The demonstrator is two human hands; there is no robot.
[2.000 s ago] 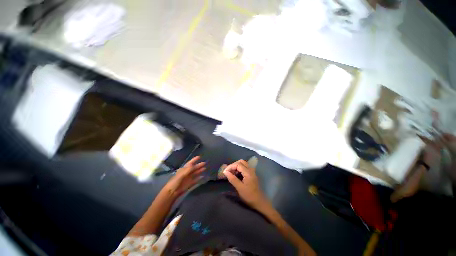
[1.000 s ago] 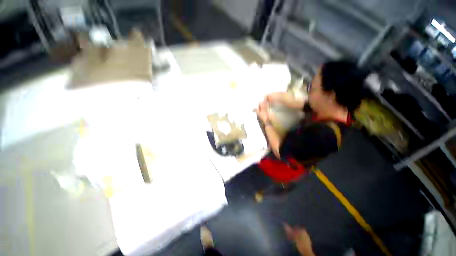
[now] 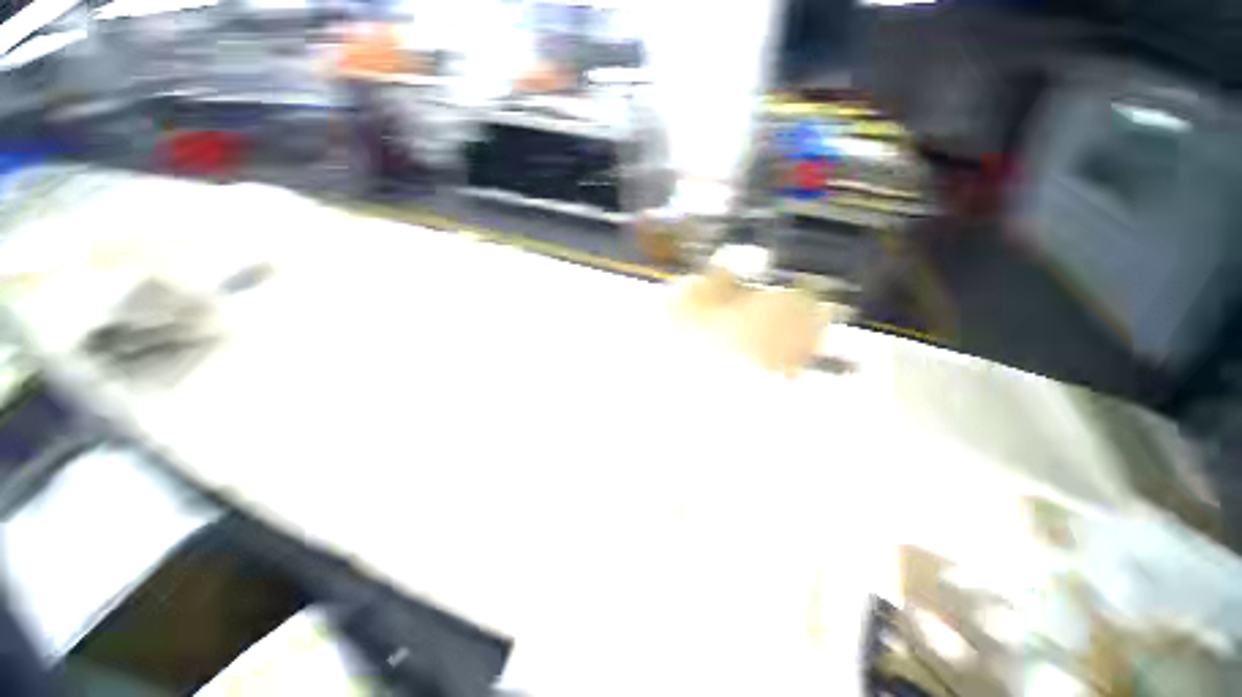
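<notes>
No hand of mine is in the picture. The long white table (image 3: 450,409) lies nearest in front of me, overexposed and blurred, so single panels on it cannot be told apart. A brown cardboard piece (image 3: 776,324) stands out at its far side. A dark band bundle (image 3: 885,651) shows at the lower right, beside blurred brown and white pieces (image 3: 940,620). A grey-beige stack (image 3: 153,331) lies at the far left of the table.
Below the table's near left edge are a white bundle (image 3: 102,538) and a brown open container (image 3: 184,613). Behind the table are a yellow floor line (image 3: 545,249), a dark workbench (image 3: 545,164), a blurred person in orange (image 3: 375,55) and a shelf with coloured goods (image 3: 851,164).
The view has swung from the right side, with the seated person, to the far side of the table and the room behind. My hand, seen at the bottom a second ago, is out of view.
</notes>
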